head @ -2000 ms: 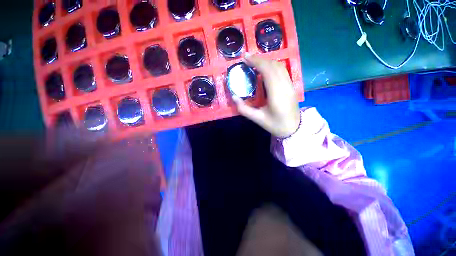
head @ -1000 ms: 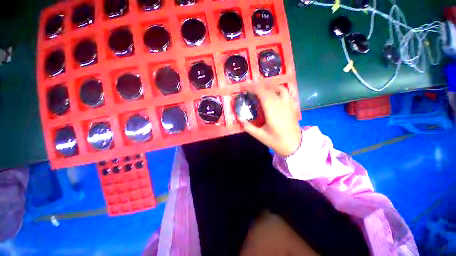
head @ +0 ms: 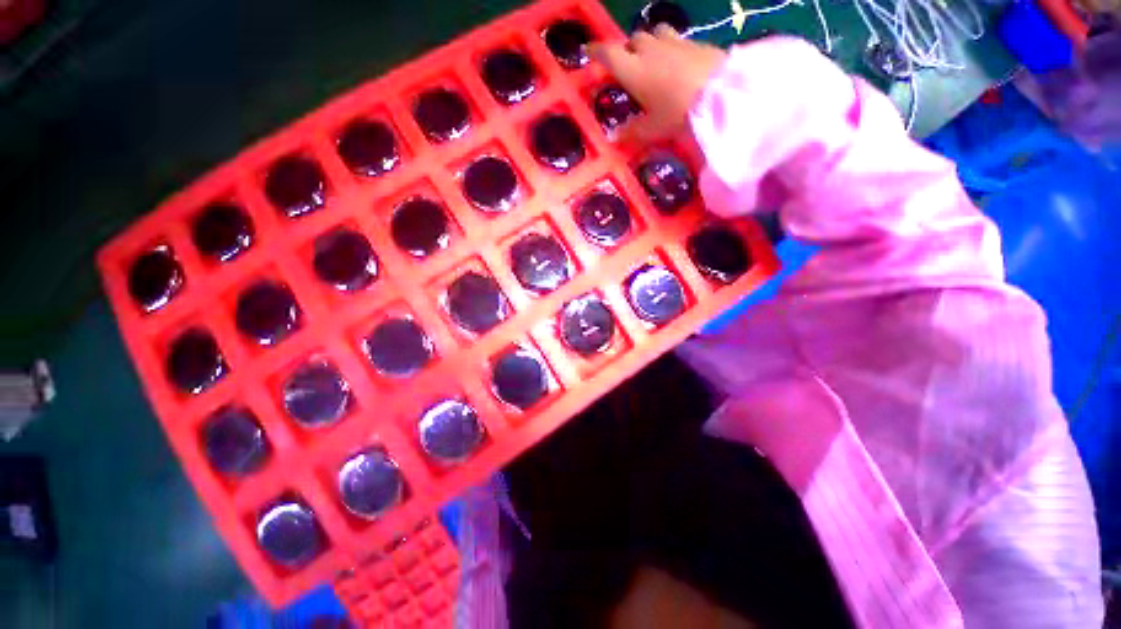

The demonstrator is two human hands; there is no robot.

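The large orange-red tray (head: 406, 289) lies tilted across the view. Its pockets hold round black watch bodies, such as one dark one (head: 719, 252) in the near right corner pocket. Some in the lower rows show small lit marks; others reflect white light. My right hand (head: 652, 86) is over the tray's right end, fingers around a watch body (head: 616, 108) in the second row from the top. I cannot tell whether the fingers grip it. My left hand is not in view.
White cables (head: 904, 43) and a black watch body (head: 661, 17) lie beyond the tray on the green bench. A smaller-pocket red tray (head: 403, 580) is below the near edge. A black box (head: 25, 506) is at far left.
The tray appears turned, its right end higher in view. My right hand has left the bottom-row watch body and moved up to the second row. The near right corner pocket now shows a watch body.
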